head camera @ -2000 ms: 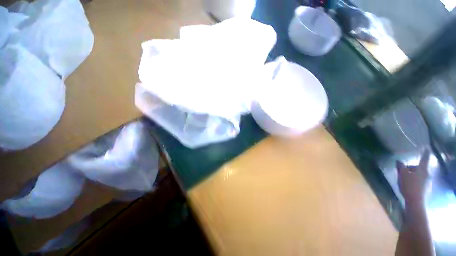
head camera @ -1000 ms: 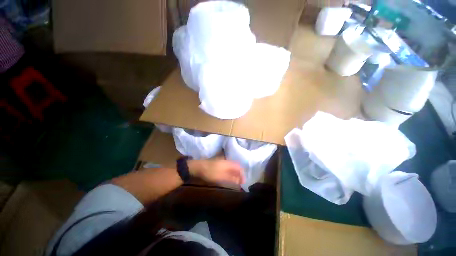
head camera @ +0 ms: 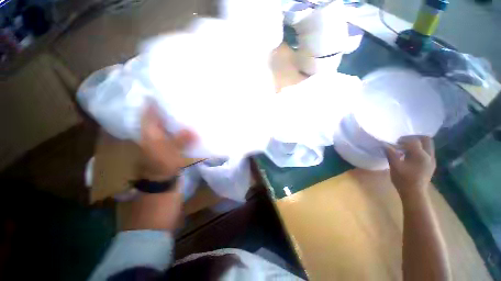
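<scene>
My right hand (head camera: 412, 164) pinches the near rim of a white bowl (head camera: 412, 104) over the bench. Another white tub (head camera: 360, 151) sits beneath and left of it; whether they touch is unclear. White wrapping (head camera: 313, 110) lies left of the tubs, overexposed. My left hand (head camera: 165, 134) is blurred, fingers apart, in front of white wrapped tubs (head camera: 209, 82); whether it grips one is unclear. The tubs' outlines merge in glare. More wrapped tubs (head camera: 228, 175) show lower down, below the cardboard sheet (head camera: 112, 164).
A cardboard mat (head camera: 351, 219) lies on the green bench (head camera: 302, 178) in front of me. A dark carton opening is at lower centre. Cream-white tubs (head camera: 324, 38) stand at the back. A yellow and dark bottle-like object (head camera: 426, 22) and clear plastic (head camera: 467, 68) are at the back right.
My left hand has risen from the lower wrapped tubs to the upper ones. My right hand, out of view one second ago, now holds a bowl's rim. The view has turned right.
</scene>
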